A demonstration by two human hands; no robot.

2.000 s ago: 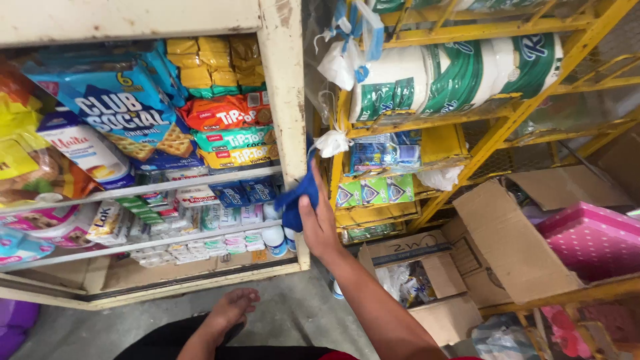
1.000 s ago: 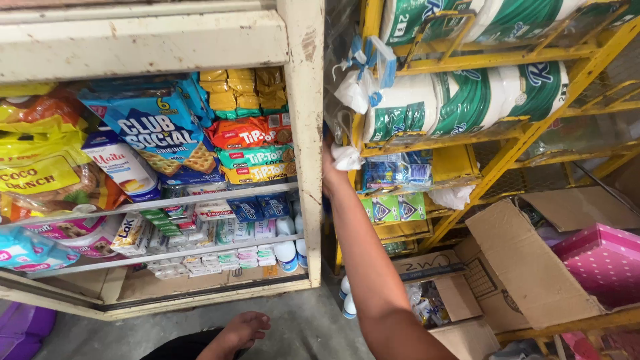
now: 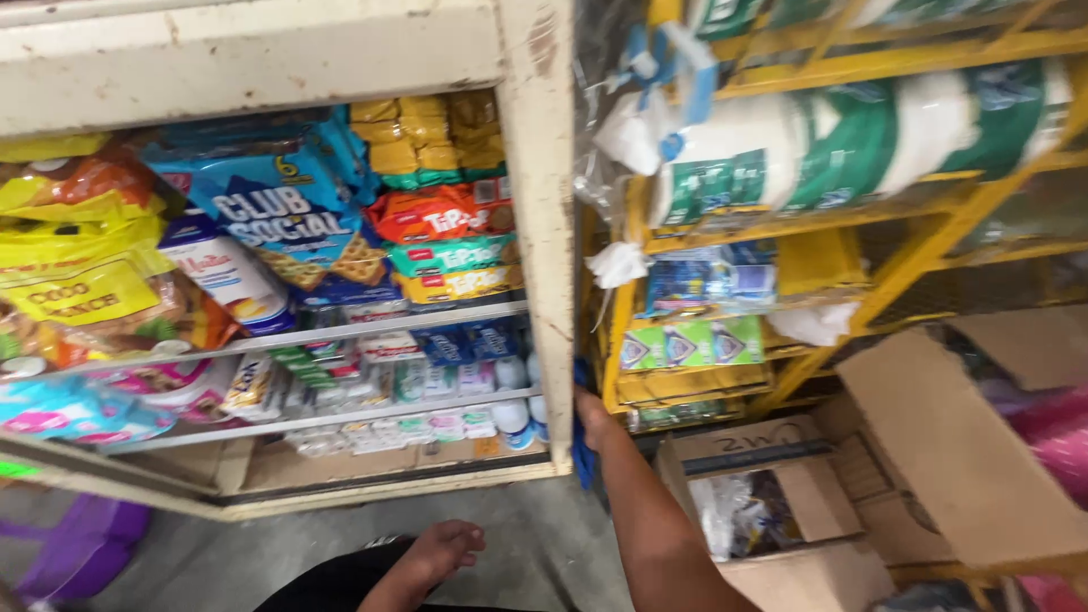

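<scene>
My right hand [image 3: 595, 416] reaches down beside the outer side of the cream metal display cabinet [image 3: 544, 255], with a blue cloth [image 3: 583, 459] bunched at its fingers. The cabinet post hides part of the cloth and some fingertips. My left hand [image 3: 446, 548] hangs low over the floor, fingers loosely curled, holding nothing. Inside the cabinet, a blue pack of crackers [image 3: 280, 208], a yellow bag of snacks [image 3: 81, 280] and stacked cookie packs [image 3: 442, 212] stand above a metal shelf edge [image 3: 340, 333]. White bottles with blue bases [image 3: 512, 423] stand at the bottom right.
A yellow metal rack [image 3: 901, 289] with wrapped paper rolls [image 3: 841, 144] stands close to the cabinet's right. Open cardboard boxes [image 3: 960, 459] are at the lower right. A purple plastic basin [image 3: 93, 544] rests on the concrete floor [image 3: 297, 552] at the lower left.
The blue cloth, plainly seen at the cabinet's front corner two seconds ago and hidden one second ago, shows again lower down the cabinet's side. My right hand has moved lower along that side.
</scene>
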